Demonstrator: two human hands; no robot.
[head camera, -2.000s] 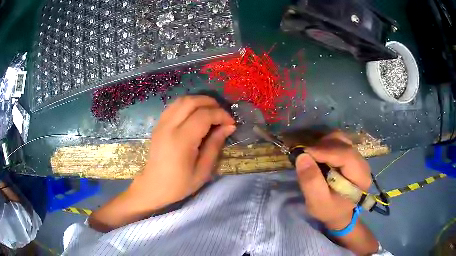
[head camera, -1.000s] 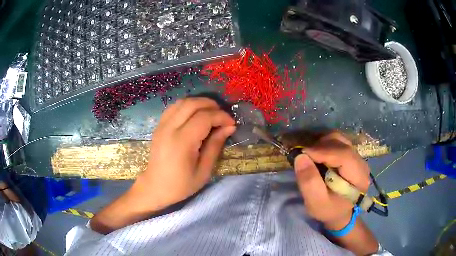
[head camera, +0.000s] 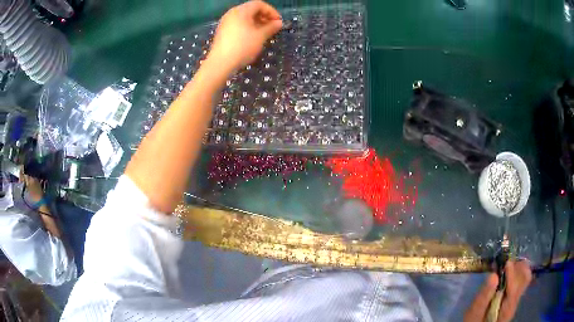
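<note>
My left hand (head camera: 248, 31) is over the top edge of the clear blister tray (head camera: 315, 82), fingertips pinched together; whether a small part is between them I cannot tell. My right hand (head camera: 503, 289) is low at the right and holds the soldering iron (head camera: 501, 264), its tip pointing up at the near rim of the white bowl (head camera: 483, 188) of silvery grains. The red wires (head camera: 371, 182) lie in a pile below the tray's right corner. Maroon components (head camera: 252, 166) lie along the tray's lower edge. A round grey disc (head camera: 354, 219) lies near the wires.
A black boxy fixture (head camera: 450, 126) stands left of the bowl. The tan edge strip (head camera: 270, 236) runs along the bench front, with a thin solder wire above it. Plastic bags (head camera: 107, 113) and a ribbed white hose (head camera: 34, 41) are at left. Another person's sleeve (head camera: 38, 245) shows at far left.
My left hand has moved from near the edge strip up to the tray's far side. My right hand has moved right with the iron, to the bowl. The view has shifted.
</note>
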